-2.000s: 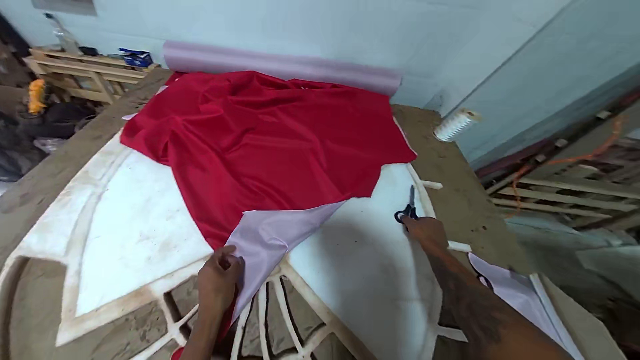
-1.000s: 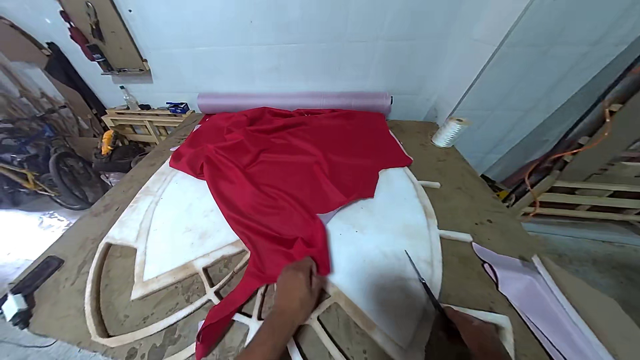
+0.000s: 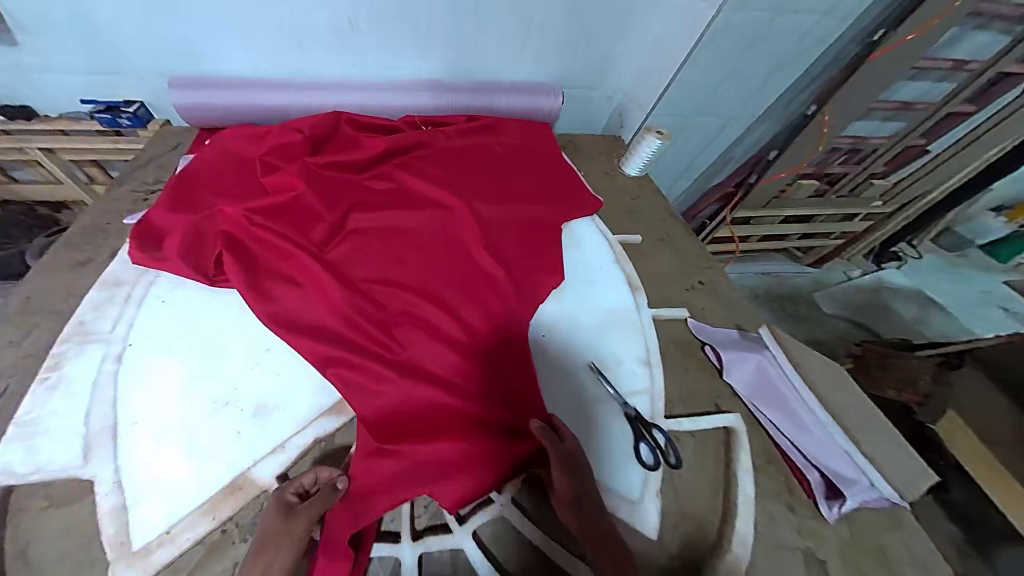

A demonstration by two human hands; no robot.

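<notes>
A large piece of red fabric [image 3: 384, 264] lies loosely over a white fan-shaped template with cut-out slots [image 3: 216, 384]. My left hand [image 3: 308, 500] pinches the fabric's lower left edge between thumb and fingers. At the lower right edge of the fabric rests my right hand [image 3: 564, 460], its fingertips against the cloth; part of its grip is hidden. Scissors with black handles [image 3: 636, 420] lie on the template's right side, apart from both hands, with the blades pointing up and left.
Along the wall lies a roll of lilac material [image 3: 368, 98]. A spool of white cord [image 3: 643, 152] stands at the table's back right corner. Folded lilac cloth [image 3: 788, 416] and a brown board [image 3: 852, 416] lie by the right edge. Wooden pallets [image 3: 64, 156] stand at the left.
My right hand has let go of the scissors, which now lie on the template, and has moved to the red fabric. The fabric's lower part is spread wider than one second ago.
</notes>
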